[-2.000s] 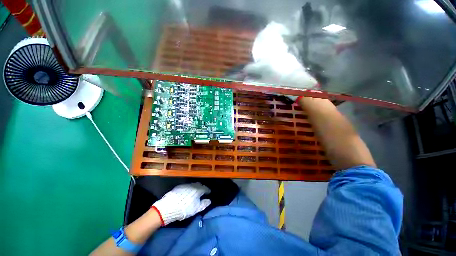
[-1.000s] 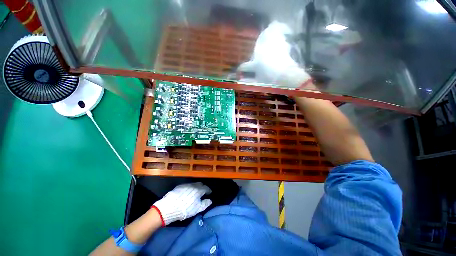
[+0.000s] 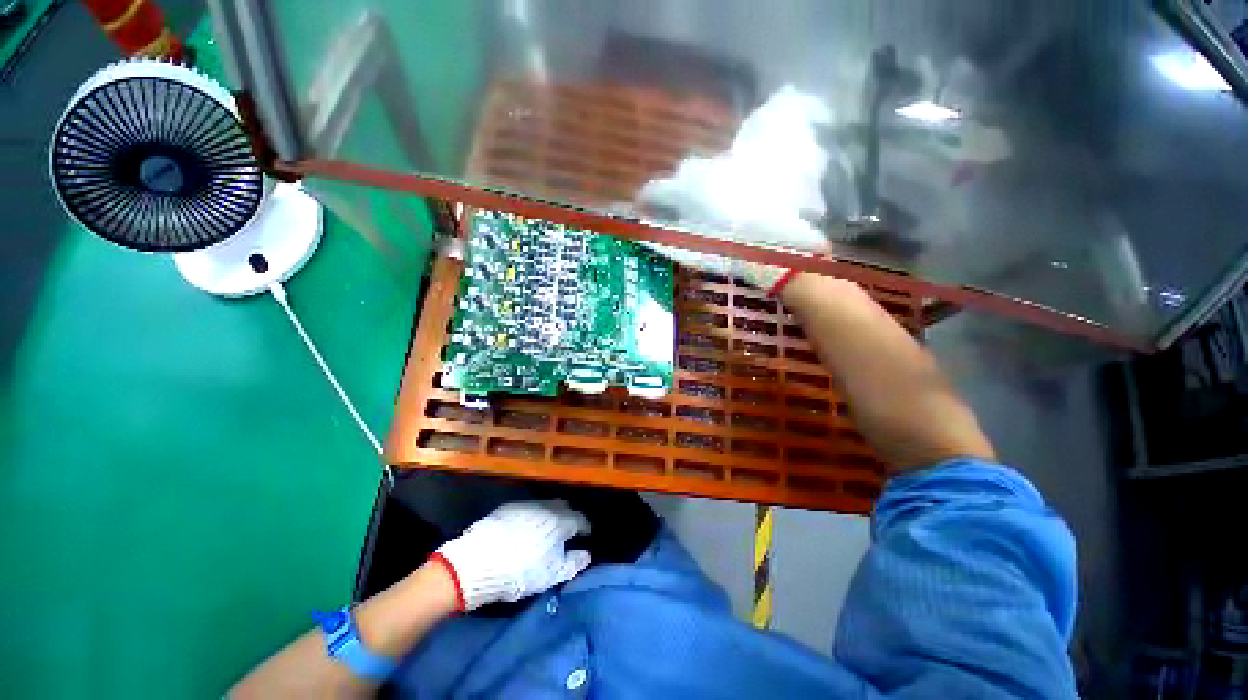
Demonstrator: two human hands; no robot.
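Observation:
A green circuit board [image 3: 561, 308] with rows of small silver and white parts lies on the left part of the orange-brown slotted tray [image 3: 630, 472]. My right hand [image 3: 746, 185], in a white glove with a red cuff, is mostly behind the clear shield, at the board's upper right edge; its fingers blur and what they hold cannot be made out. My left hand [image 3: 516, 554], in a white glove, rests on my lap below the tray, fingers loosely together, with nothing visible in it.
The clear shield [image 3: 1040, 178] with its red-brown lower edge slopes over the tray's far part and carries reflections. A white fan [image 3: 162, 171] with a cable stands on the green surface [image 3: 178, 465] at left. A dark shelf [image 3: 1191, 465] stands at right.
My right hand has moved left towards the board's upper right corner. The view has shifted, so the fan, tray and board sit further right. My left hand stays on my lap.

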